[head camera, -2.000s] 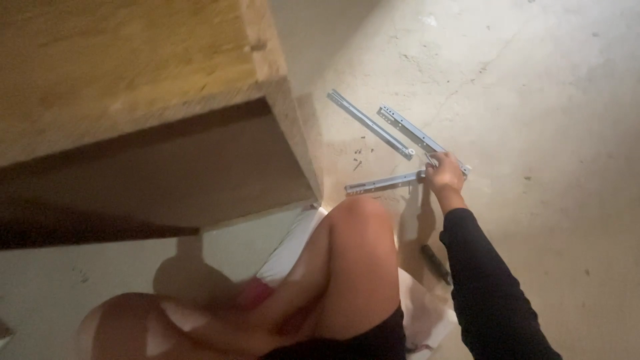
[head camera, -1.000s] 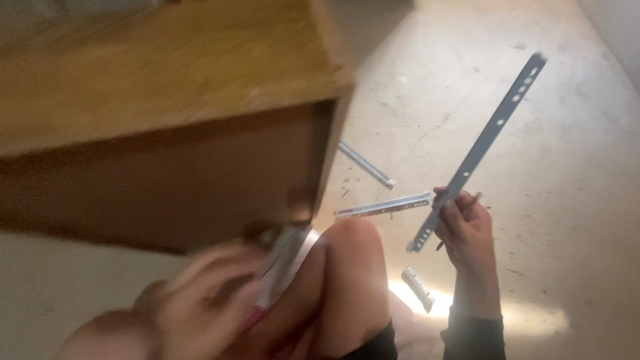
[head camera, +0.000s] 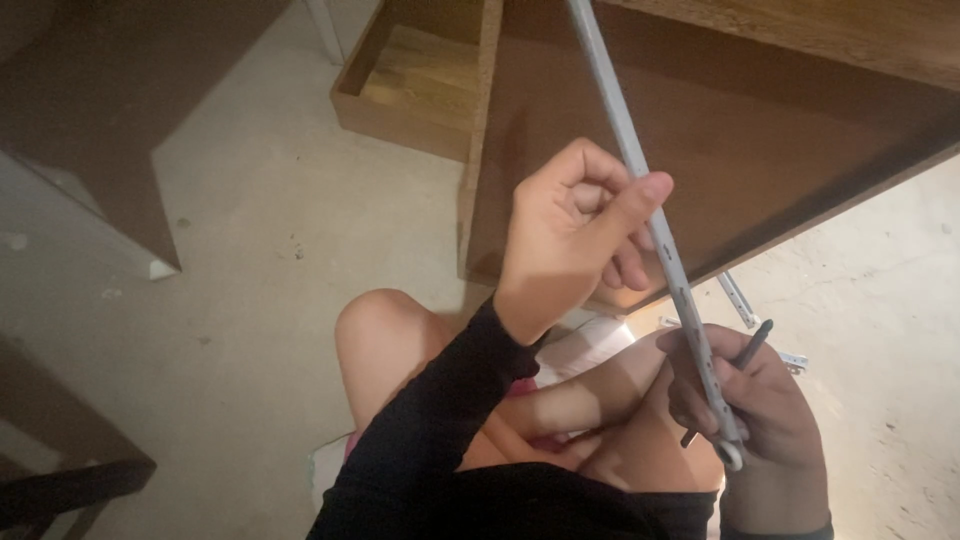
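A long metal drawer slide rail (head camera: 670, 255) runs slantwise in front of me, with a small white roller (head camera: 729, 454) at its lower end. My left hand (head camera: 577, 232) pinches the rail near its middle between thumb and fingers. Lower down, my right hand (head camera: 750, 397) grips the rail near the roller. The same right hand also holds a thin dark rod-like tool (head camera: 754, 343), perhaps a screwdriver bit; its middle is hidden by the fingers. The rail's upper end lies outside the view.
A wooden cabinet (head camera: 637, 97) fills the upper right, its open side facing me. Beyond its edge is a wooden drawer (head camera: 405, 120). More slide rails (head camera: 739, 298) lie on the concrete floor at right. Dark furniture legs (head camera: 82, 480) stand at left.
The right hand has lifted a rail off the floor and brought it over my lap. The left hand has come up and taken hold of the rail. The view has swung left.
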